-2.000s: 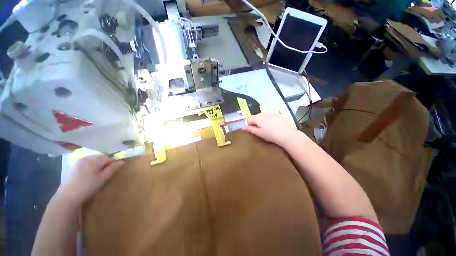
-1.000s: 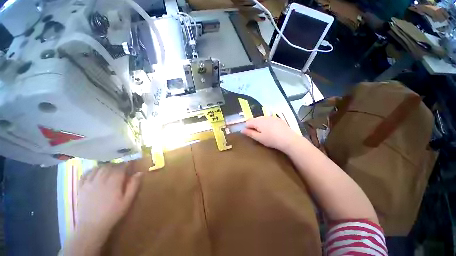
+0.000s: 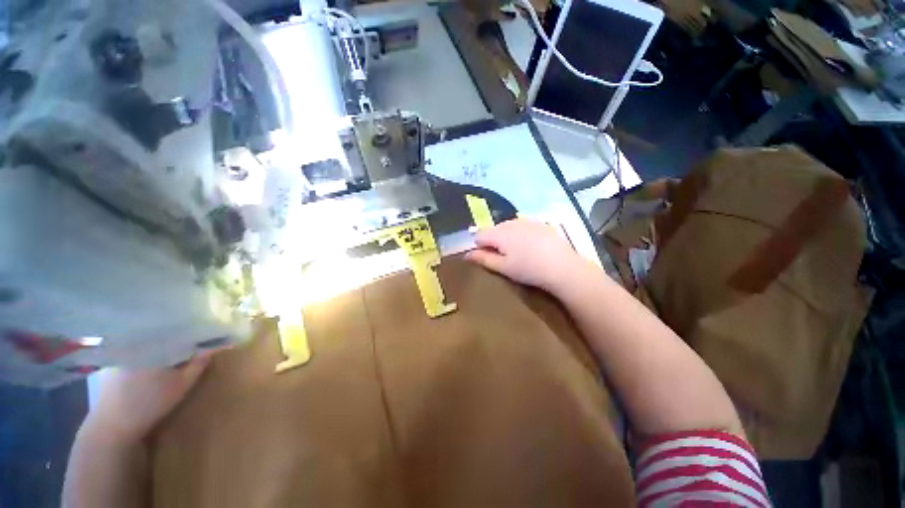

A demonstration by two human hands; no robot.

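The brown tote bag body [image 3: 466, 397] lies spread towards me, its centre seam running down the middle. Its top edge lies under the two yellow template brackets [image 3: 429, 273] at the presser clamp [image 3: 392, 189]. The white machine head [image 3: 109, 198] is at the left, blurred, with glare around the needle area. My right hand [image 3: 526, 253] grips the bag's top edge at the right, fingertips beside the clamp. My left hand [image 3: 149, 397] is on the bag's left edge, partly hidden by the machine head; its grip is unclear.
A white-framed dark screen [image 3: 595, 60] with a white cable stands behind, to the right. A brown bag stack [image 3: 754, 327] with a darker reddish strip on top is at the right. White table sheet [image 3: 496, 169] shows behind my right hand.
The machine head looks larger and lower at the left. My left hand has moved back from the bag's surface towards its left edge. My right hand stays at the bag's top edge.
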